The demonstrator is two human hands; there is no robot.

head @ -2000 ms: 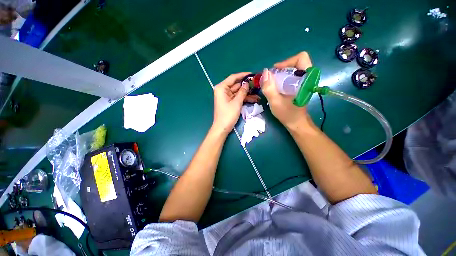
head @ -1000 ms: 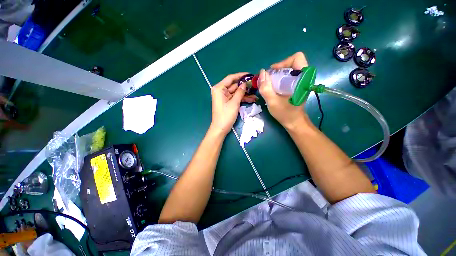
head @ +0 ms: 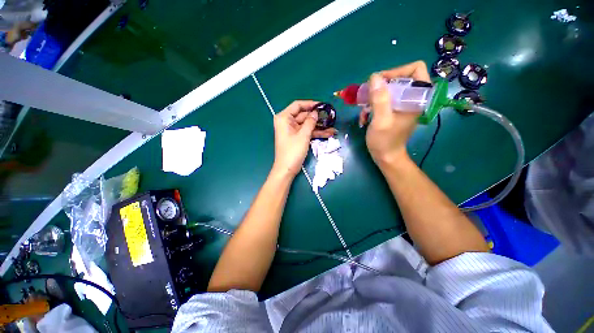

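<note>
My left hand holds a black round part at its edge, between thumb and fingers, above the bench. My right hand grips the clear-pinkish dispensing syringe. Its red fitting and small tip point left, up and to the right of the round part, not touching it. The green adapter closes the rear of the syringe, and a clear air hose curves from it. A crumpled white wipe lies just below my left hand.
Several black round parts lie at the upper right. A black dispensing controller stands lower left beside a clear plastic bag. A white sheet lies near the pale rail. Another person's striped sleeve shows at the right edge.
My right hand has drawn the syringe right, away from the round part, so its tip now shows. My left hand still holds the part in nearly the same place.
</note>
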